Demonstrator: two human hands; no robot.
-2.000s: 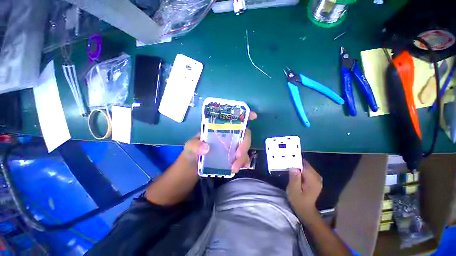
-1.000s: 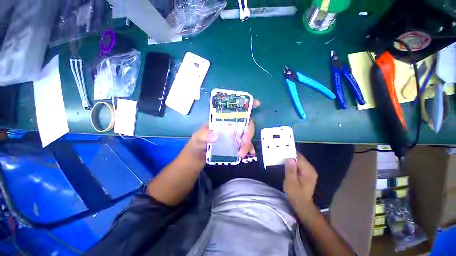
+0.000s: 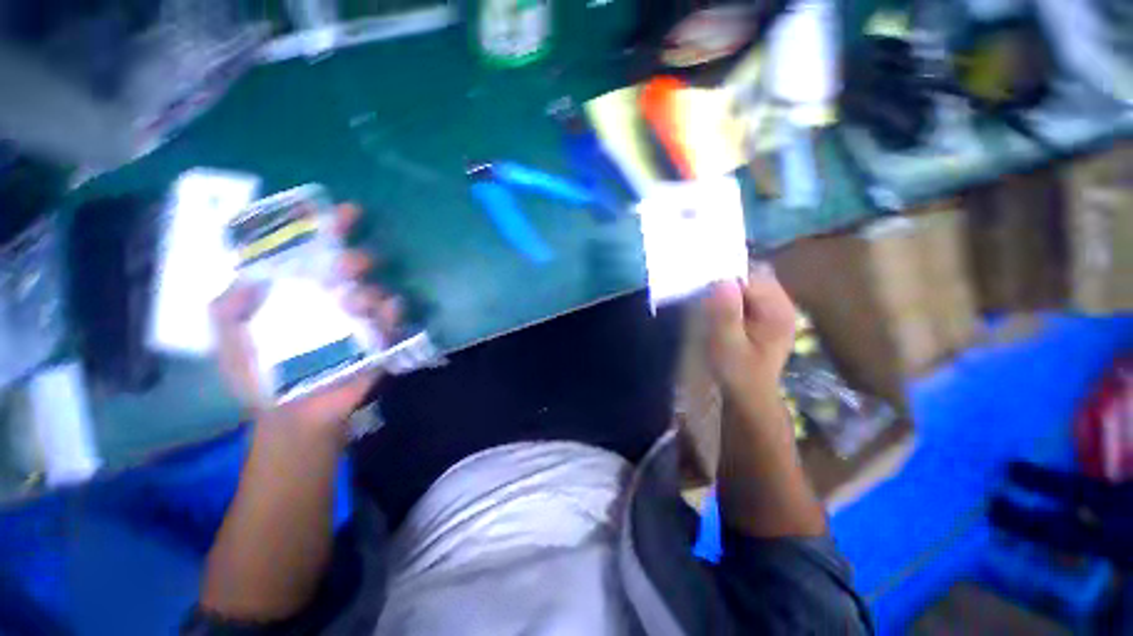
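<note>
My left hand (image 3: 354, 292) holds the open white housing (image 3: 298, 304) at the left, over the bench edge. A yellow strip crosses its upper part; the inside is blurred. My right hand (image 3: 752, 326) holds a thin white plastic plate (image 3: 693, 245) upright by its lower edge, at the right and apart from the housing. The light-blue cutters (image 3: 522, 205) lie on the green bench (image 3: 410, 236) between the two parts. The whole view is blurred by motion.
A white case (image 3: 193, 267) and a black phone (image 3: 112, 280) lie left of the housing. Dark blue cutters (image 3: 590, 162) and an orange-handled tool (image 3: 667, 124) lie behind the plate. An open carton (image 3: 857, 311) stands at the right.
The camera view has swung right, showing more floor and cartons. My hands have moved farther apart, with the white plate lifted in front of the orange tool. Both hands keep hold of their parts.
</note>
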